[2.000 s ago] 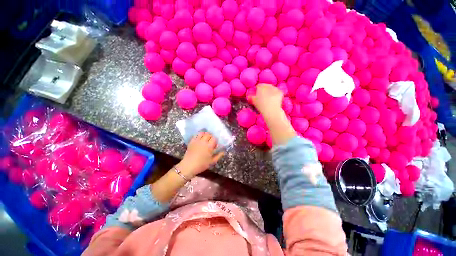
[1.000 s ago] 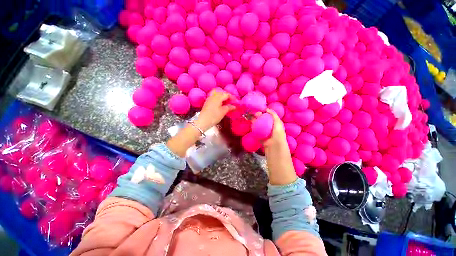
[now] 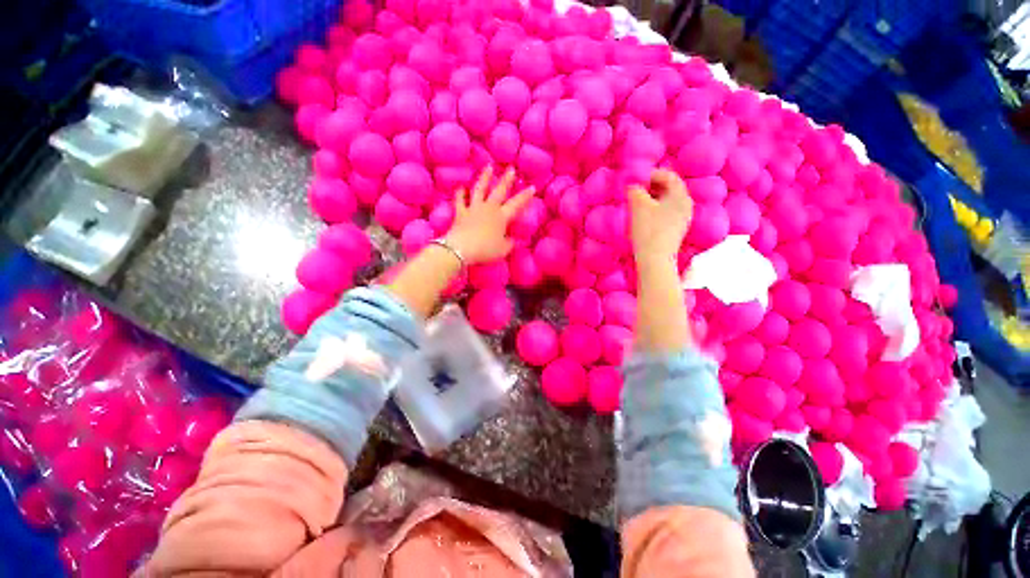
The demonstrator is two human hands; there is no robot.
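Many matte pink balls (image 3: 531,102) lie in a large loose heap across the bench. My left hand (image 3: 488,226) rests over the heap's near left part, palm down, its fingers spread, with nothing seen in it. My right hand (image 3: 661,215) is over the middle of the heap with its fingers curled; I cannot tell whether it holds anything. A flat clear bag (image 3: 450,382) with a small dark print lies on the bench in front of me, beside my left forearm.
Stacks of empty bags (image 3: 93,229) lie at the far left. Filled bags (image 3: 96,418) are in a bin at lower left. White cloths (image 3: 732,271) lie on the heap. A metal cup (image 3: 783,493) stands at lower right. A blue crate (image 3: 215,45) is at upper left.
Both hands have moved away from the balls they were handling at the heap's near edge and are now farther forward and apart. My left hand has spread its fingers. The flat bag is more fully visible.
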